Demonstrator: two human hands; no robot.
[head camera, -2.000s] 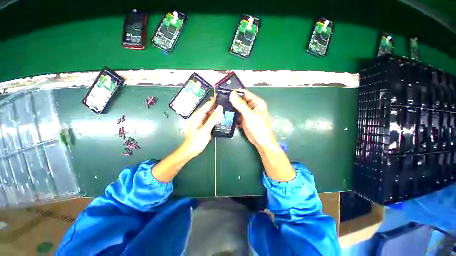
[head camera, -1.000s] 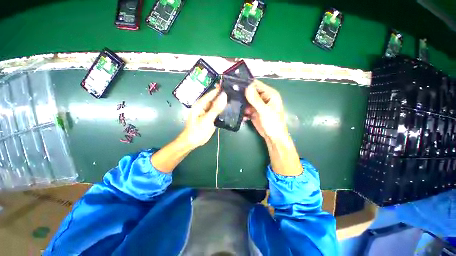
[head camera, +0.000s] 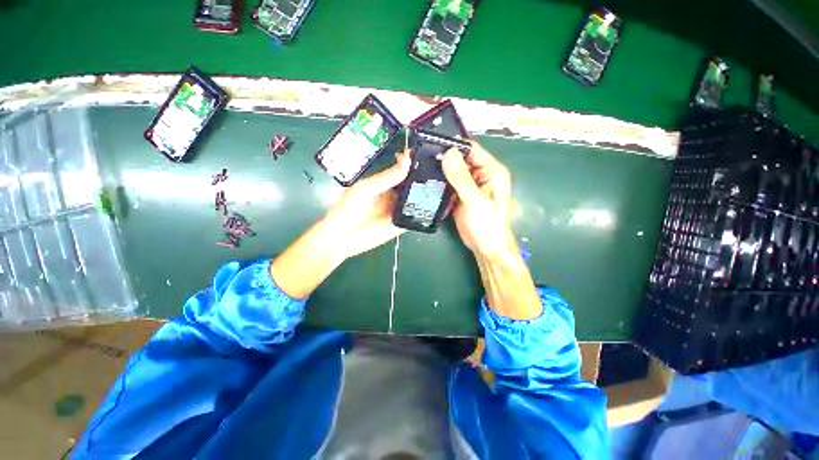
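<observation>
A black phone (head camera: 424, 193) is held upright between my two bare hands above the bench. Its lower part shows a grey-white patch. My left hand (head camera: 366, 211) grips its left edge. My right hand (head camera: 480, 193) holds its right edge, with the thumb near the upper part. Behind its top lies another black piece with a dark red edge (head camera: 442, 115), partly hidden. An open phone half-assembly with a green board and white area (head camera: 357, 142) lies just left of it. A second one (head camera: 186, 117) lies further left.
Small dark red parts (head camera: 233, 230) lie in loose piles at left, beside a clear plastic tray (head camera: 54, 216). Black trays (head camera: 736, 243) are stacked at right. Several open phones lie on the green conveyor belt (head camera: 512, 45). A small blue item (head camera: 525, 255) lies near my right wrist.
My left hand has shifted to the phone's edge, so more of the phone's lower part shows. The camera view has tilted, and the belt and its phones sit higher in the picture.
</observation>
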